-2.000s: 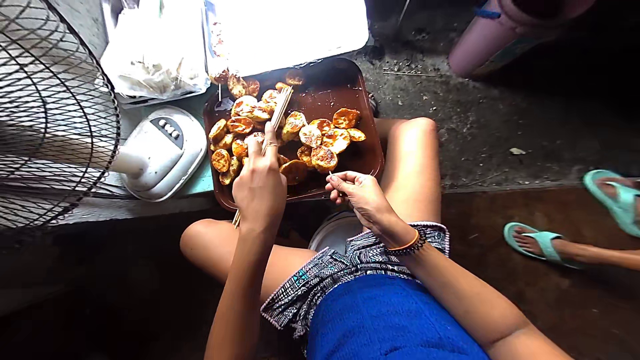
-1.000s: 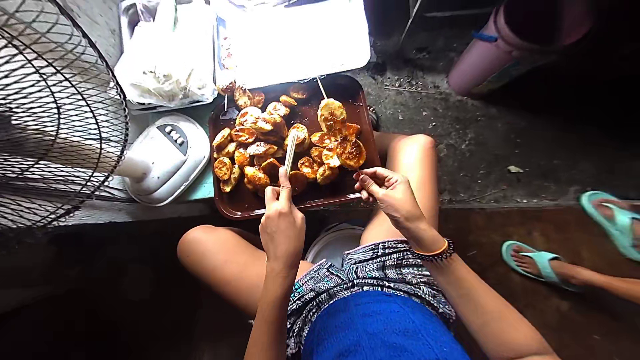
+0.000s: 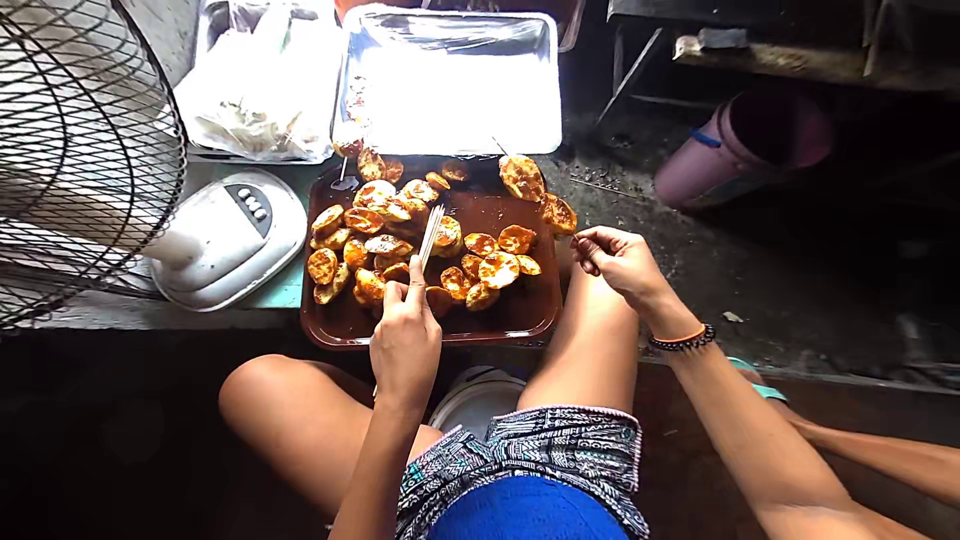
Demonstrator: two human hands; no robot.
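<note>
My left hand is closed around a bundle of thin wooden skewers, its index finger lying along them, over the front of a brown plastic tray. Glazed browned food slices lie heaped on the tray; their exact kind is unclear. Right of the tray, my right hand pinches the end of a skewer that bears two slices, one near the tip and one by the tray's right rim. Another skewered piece stands at the tray's back left corner.
A plastic-lined metal tray adjoins the brown tray's far side, beside a container of plastic bags. A fan's wire guard and base are at left. A pink bucket stands back right. Another person's foot shows at right.
My right hand has moved up and outward, with the loaded skewer now over the tray's right rim. Two seconds ago no slice plainly showed on a skewer in that hand. The left hand keeps its skewers.
</note>
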